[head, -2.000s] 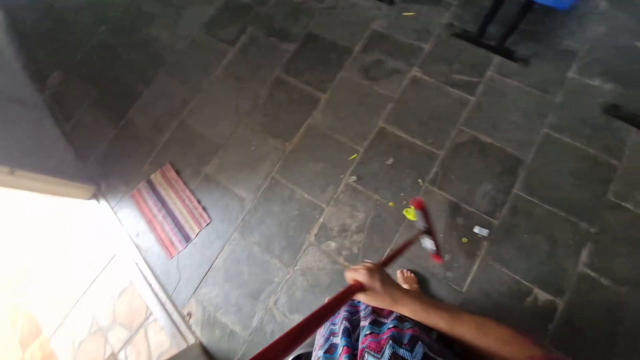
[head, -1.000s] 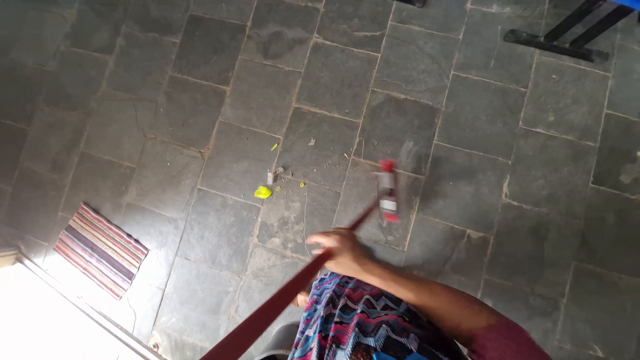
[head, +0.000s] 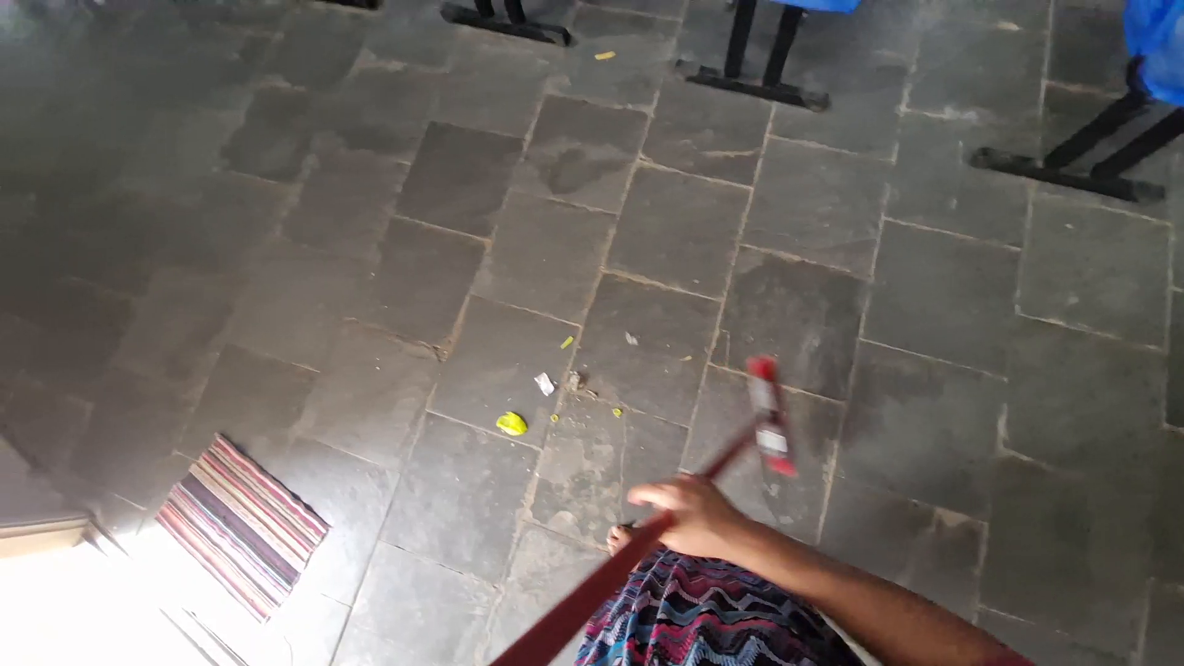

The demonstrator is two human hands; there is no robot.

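My right hand [head: 698, 516], low in the middle of the head view, is closed round the dark red handle [head: 592, 592] of a broom. The broom's red-and-white head [head: 771, 416] is on the stone floor, up and right of the hand, somewhat blurred. Left of it lie a crumpled yellow-green scrap [head: 511, 424], a small white scrap [head: 544, 384], a pile of crumbs [head: 575, 381] and small yellow bits [head: 567, 342]. My left hand is out of view.
A striped woven mat [head: 243, 527] lies at the lower left beside a bright doorway. Black metal legs [head: 754, 88] with blue seats stand along the top and upper right. A yellow scrap [head: 605, 55] lies near the top. My foot [head: 620, 536] shows beside the patterned skirt.
Since one second ago the view has shifted, now showing more of the black legs. The yellow-green and white scraps, close to the broom head two seconds ago, lie well left of it.
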